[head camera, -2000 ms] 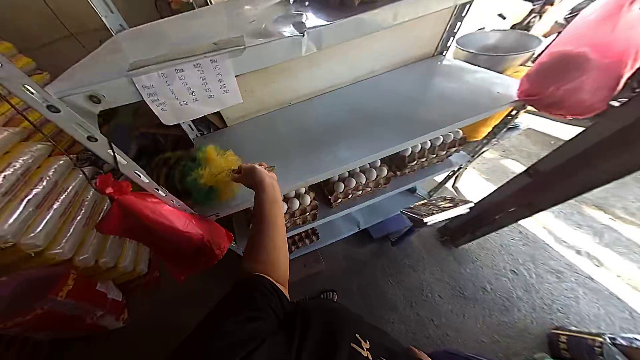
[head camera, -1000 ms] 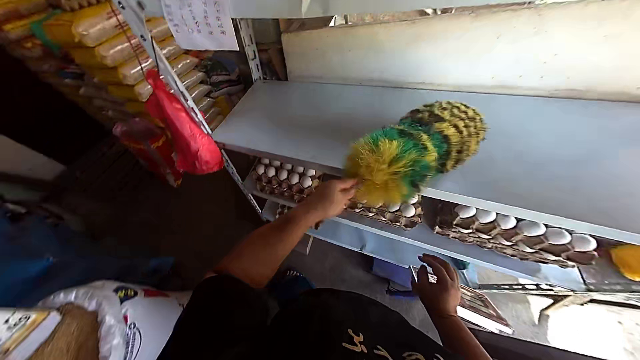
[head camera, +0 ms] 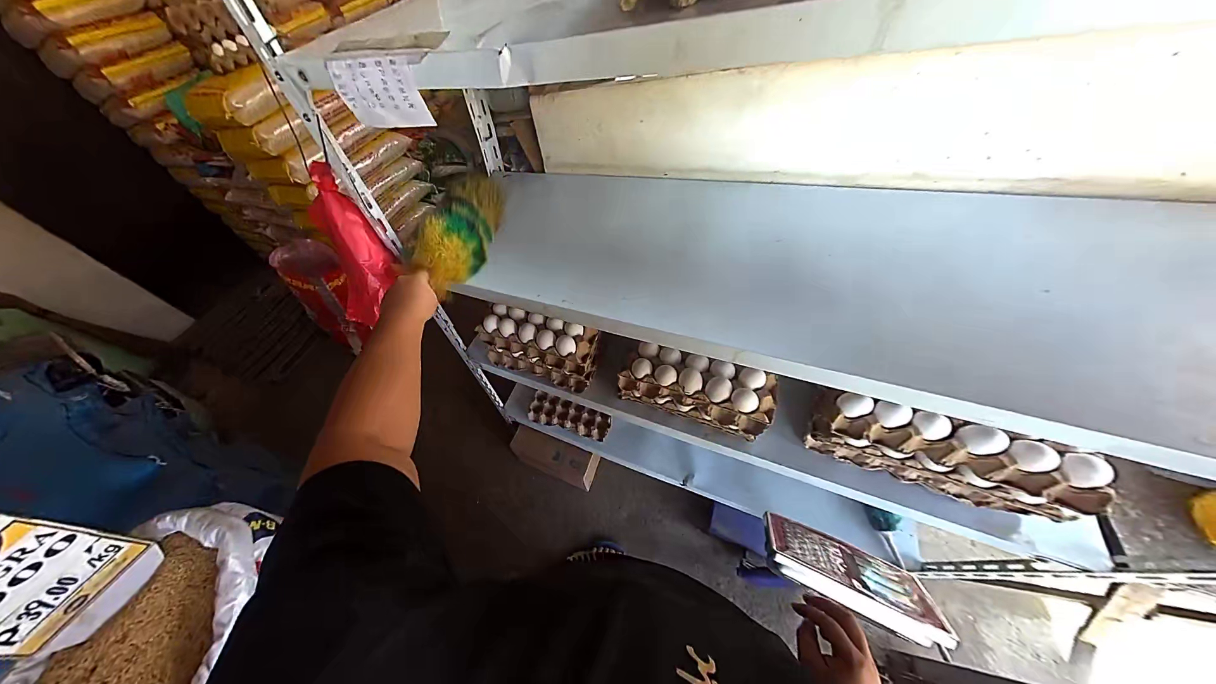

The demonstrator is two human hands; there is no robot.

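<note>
My left hand is closed around the handle end of a yellow and green fluffy duster. The duster, slightly blurred, lies at the left end of a grey metal shelf, beside the slotted upright. A red plastic bag hangs right by that hand. Low at the right, my right hand has its fingers apart and holds nothing; it is near a thick book. Cardboard trays of white eggs stand on the shelf below.
Stacked yellow packs fill the back left. A paper sheet with writing hangs from the upper shelf edge. An open sack of grain with a price sign stands at lower left. A cardboard box sits under the rack.
Since one second ago, my left hand has moved the duster from the middle of the shelf to its left end. Two seconds ago the duster was also at the left end.
</note>
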